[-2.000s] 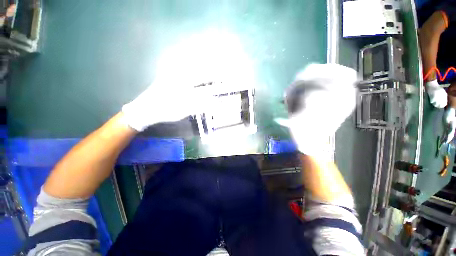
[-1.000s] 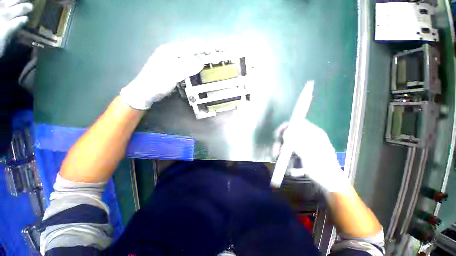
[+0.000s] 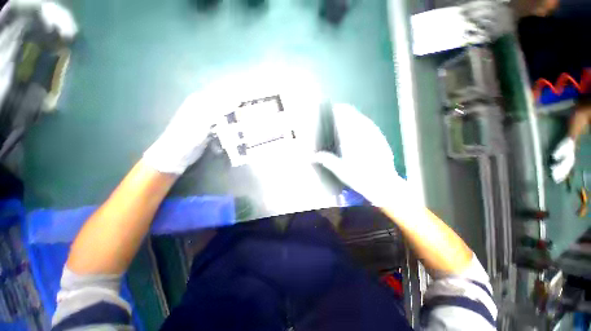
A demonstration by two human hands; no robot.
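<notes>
A palm-sized metal frame unit (image 3: 259, 126) sits on the green bench in front of me, mostly washed out by glare. My left hand (image 3: 185, 132), in a white glove, holds its left side. My right hand (image 3: 363, 152), also gloved, is just right of the unit with a gap between them. It is blurred and overexposed. A dark strip shows along its inner side, but I cannot tell whether it is an object or shadow. The long silver strip cannot be made out.
Metal frame units (image 3: 465, 126) and a white plate (image 3: 440, 29) stand on the conveyor at right. Another frame unit (image 3: 55, 74) and a gloved hand (image 3: 58, 19) are at upper left. Another person's gloved hand (image 3: 564, 158) is at far right. Blue edge tape (image 3: 194, 214) runs along the near bench edge.
The view has shifted. The unit now lies turned with its open frame side up. My right hand has moved up and in toward the unit, and the silver strip it held no longer shows.
</notes>
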